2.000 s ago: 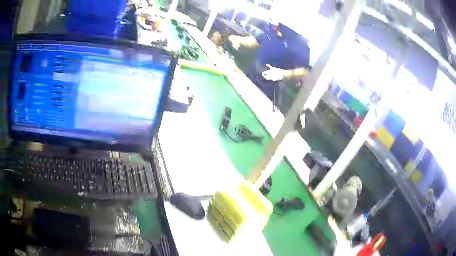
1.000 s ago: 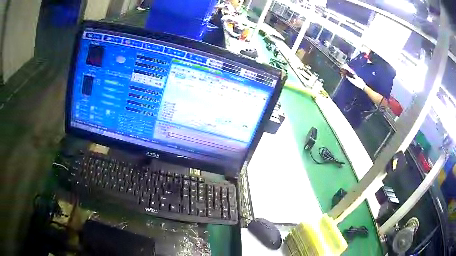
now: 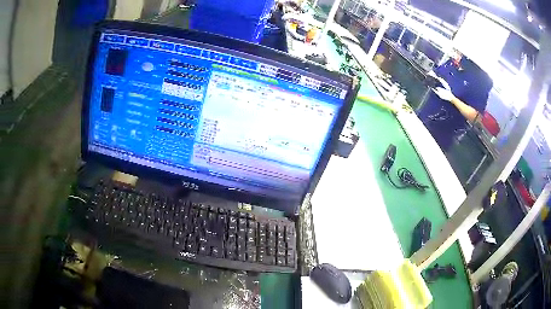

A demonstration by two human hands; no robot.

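Observation:
Neither of my hands is in the picture. A black power adapter (image 3: 142, 292) lies on the test fixture (image 3: 232, 291) at the bottom edge, partly cut off. The black keyboard (image 3: 193, 229) is just above it, under the monitor (image 3: 211, 121) with its blue and white screen. The black mouse (image 3: 331, 282) lies on the white ledge, left of the yellow ridged stack (image 3: 396, 288). On the green belt (image 3: 377, 130) lies an adapter (image 3: 388, 157) with its coiled cord (image 3: 411, 178). Another adapter (image 3: 421, 233) lies nearer, with a black cord (image 3: 440, 273) below it.
A slanted white post (image 3: 477, 205) crosses in front of the belt's near part. A yellow-green bar (image 3: 376, 102) lies across the belt farther off. A person in dark clothes (image 3: 462, 87) stands beyond the belt, holding something dark. A small fan (image 3: 500, 291) is at the lower right.
The view has swung left since two seconds ago, so the monitor and belt sit farther right in the picture. The near belt adapter shows more fully. The person's hands have moved.

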